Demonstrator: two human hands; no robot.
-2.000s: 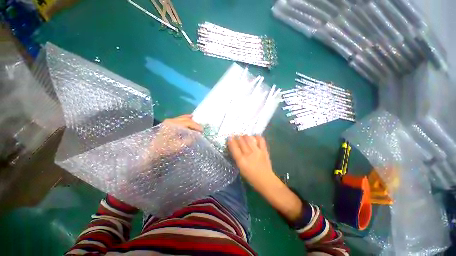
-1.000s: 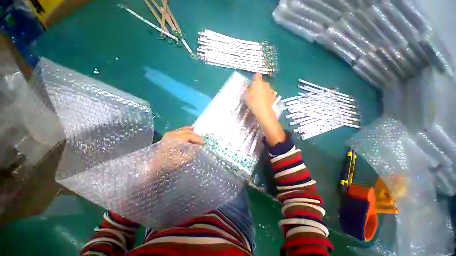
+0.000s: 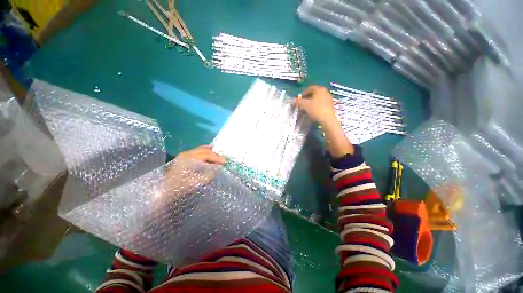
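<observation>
A flat whitish pack of LED strips (image 3: 252,131) lies tilted on the mat in front of me, its greenish ends toward me. Bubble wrap (image 3: 223,214) runs from those ends over my lap and folds away to the left. My left hand (image 3: 192,166) is partly under the film, its fingers at the pack's lower left corner. My right hand (image 3: 317,106) is at the pack's upper right edge, thumb and fingertips together; whether they pinch a strip is too blurred to tell. One row of white strips (image 3: 255,56) lies behind the pack, another (image 3: 370,114) right of it.
Silvery finished packs (image 3: 395,34) are stacked at back right. A yellow-black knife (image 3: 394,180), an orange and dark blue tape dispenser (image 3: 410,232), a yellow-orange piece (image 3: 440,210) and spare bubble wrap (image 3: 476,229) lie at right. Brown sticks (image 3: 169,20) and a loose white strip (image 3: 155,30) lie at back left.
The fanned strips on the pack have come together into an even row. My right hand moved from the pack's near end to its top, then to its right edge. My left hand stays at the corner.
</observation>
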